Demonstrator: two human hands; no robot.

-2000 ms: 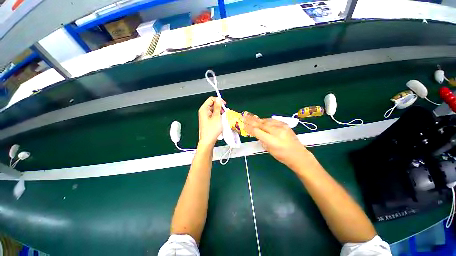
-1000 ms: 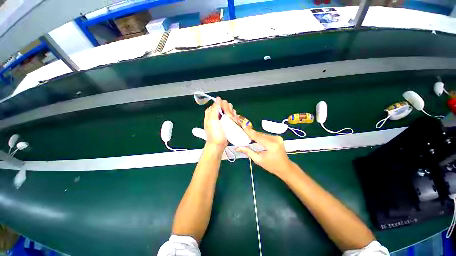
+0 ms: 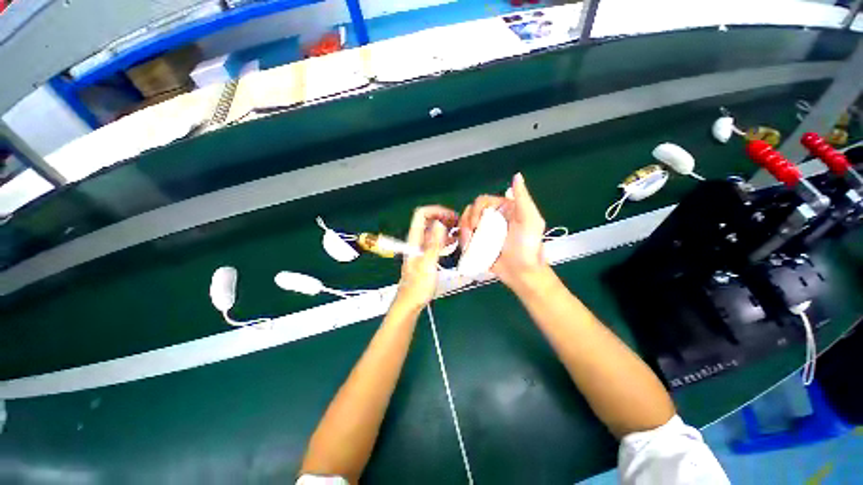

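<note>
My right hand (image 3: 519,242) holds a white oval device body (image 3: 484,243) upright and tilted above the pale rail, its smooth side showing. My left hand (image 3: 423,258) is beside it with curled fingers. A blurred white strip runs across the left fingers; whether they grip it is unclear. Part of another white piece shows between the hands. Left of the hands, a yellow printed piece (image 3: 375,244) lies by a white body with a cord loop (image 3: 339,247). Two more white bodies with cords (image 3: 223,289), (image 3: 299,282) lie further left on the green belt.
The black clamping fixture (image 3: 733,284) with red toggle handles (image 3: 774,162) stands at the right, a white cord loop (image 3: 807,341) on its front. White bodies (image 3: 678,158) and yellow pieces (image 3: 762,135) lie behind it. The pale rail (image 3: 312,316) runs lengthwise. Papers lie on the shelf above.
The view has swung to the right, showing more of the fixture. The white body, earlier between both hands, is now in my right hand, and my left hand has moved apart from it.
</note>
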